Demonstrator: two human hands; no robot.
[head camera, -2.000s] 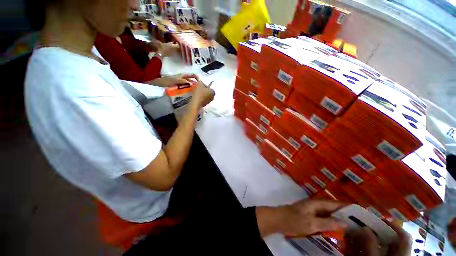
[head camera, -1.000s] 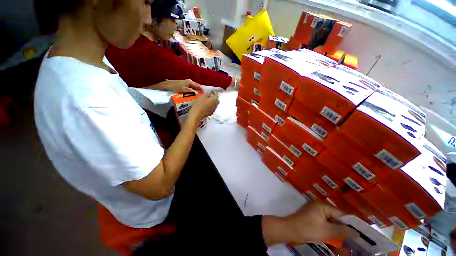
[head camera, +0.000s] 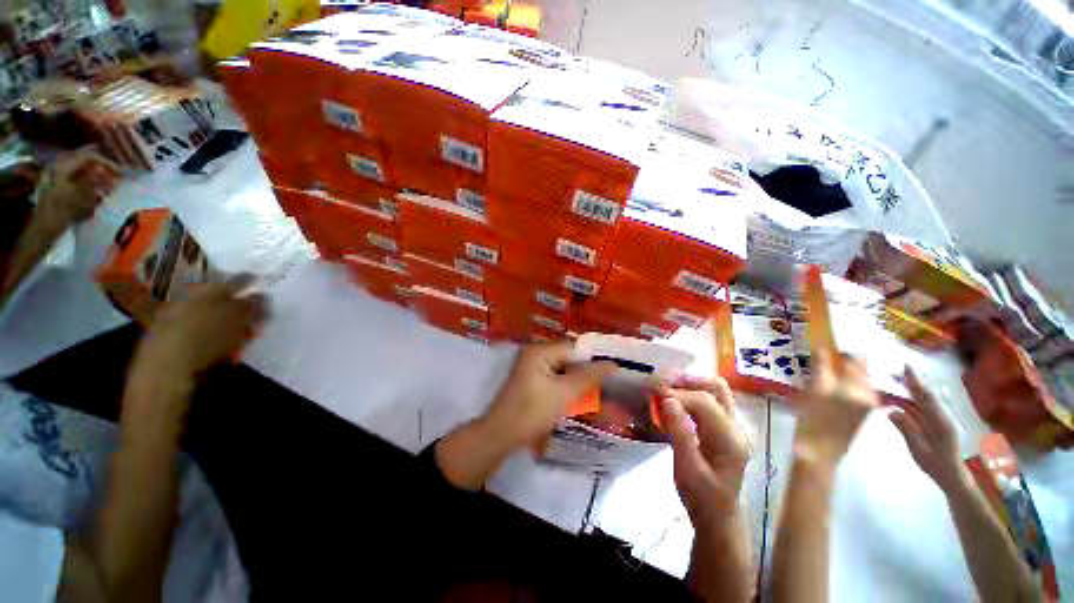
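An open orange-and-white carton (head camera: 601, 452) is held over the table in front of me. Its white top flap with a dark slot stands up, and something orange-red shows inside. My left hand (head camera: 532, 401) grips the carton's left side and flap. My right hand (head camera: 707, 442) pinches its right side with thumb and fingers. Both hands are bare. A large stack of finished cartons (head camera: 554, 177), orange sides with barcode labels and white tops, stands just behind the carton.
At left, a neighbour's hand (head camera: 194, 330) is by an orange carton (head camera: 153, 253). At right, another person's hands (head camera: 836, 412) are by a waiting carton (head camera: 766, 342). A woven sack (head camera: 872, 171) with dark contents stands behind right. A yellow bag (head camera: 253, 24) is behind the stack.
The view has swung right, bringing the sack and right-hand worker into sight. My right hand, out of clear view a second ago, now shows on the carton beside my left.
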